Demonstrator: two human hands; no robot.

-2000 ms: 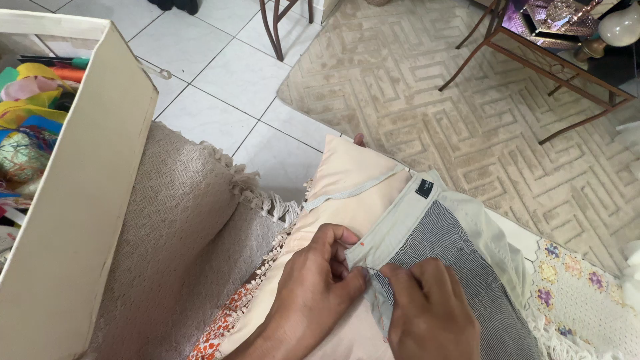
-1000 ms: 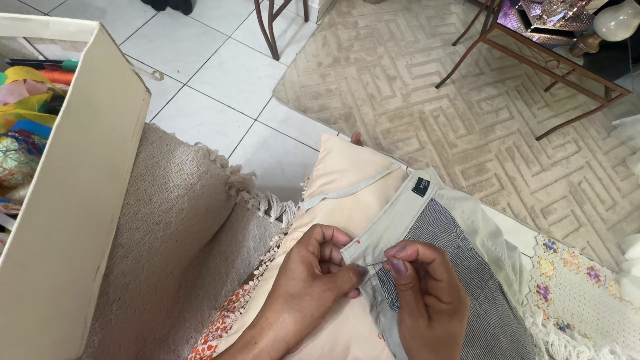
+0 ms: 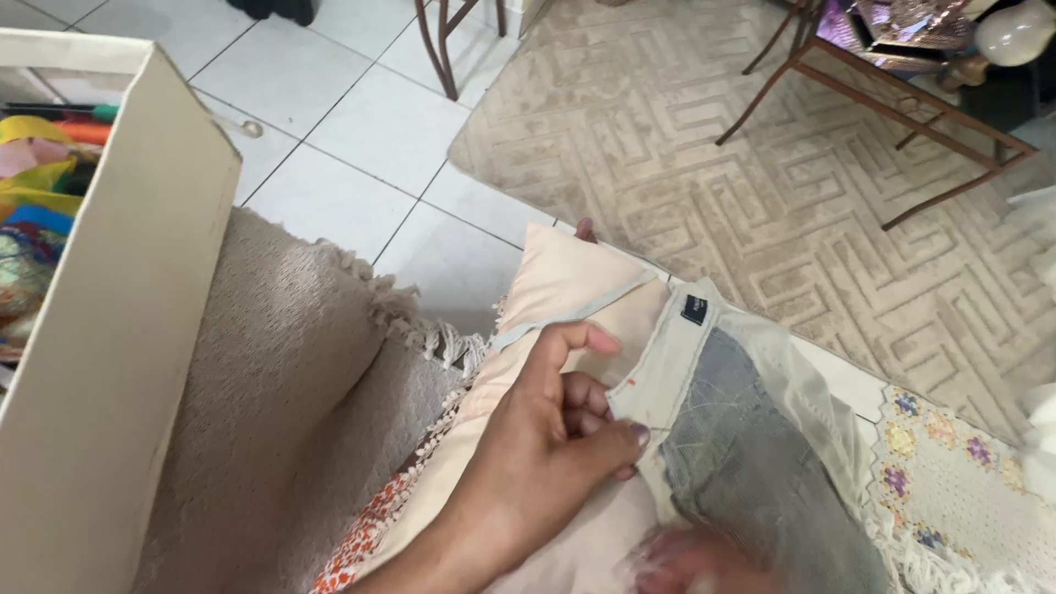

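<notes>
A garment (image 3: 742, 429) with a pale waistband, a dark label and grey-blue cloth lies over a peach cushion (image 3: 561, 272). My left hand (image 3: 561, 437) pinches the waistband edge between thumb and curled fingers, its index finger raised. Small orange marks show on the waistband (image 3: 652, 371), and a thin dark thing, perhaps a needle or pin, sticks out beside my left thumb. My right hand (image 3: 701, 561) is a blur low over the garment, at the bottom edge of the view; its fingers and anything in them cannot be made out. A narrow pale strip (image 3: 577, 313) crosses the cushion.
At the left stands a cream box (image 3: 124, 297) with colourful threads and cloth. A fringed beige cover (image 3: 272, 371) lies beside it. Beyond are white floor tiles (image 3: 338, 181), a patterned rug (image 3: 643, 140) and a metal-framed table (image 3: 899, 91). A crocheted flowered cloth (image 3: 957, 470) is at the right.
My right hand has moved away from my left fingers, down toward the bottom edge. My left index finger has lifted, while the left thumb stays at the waistband.
</notes>
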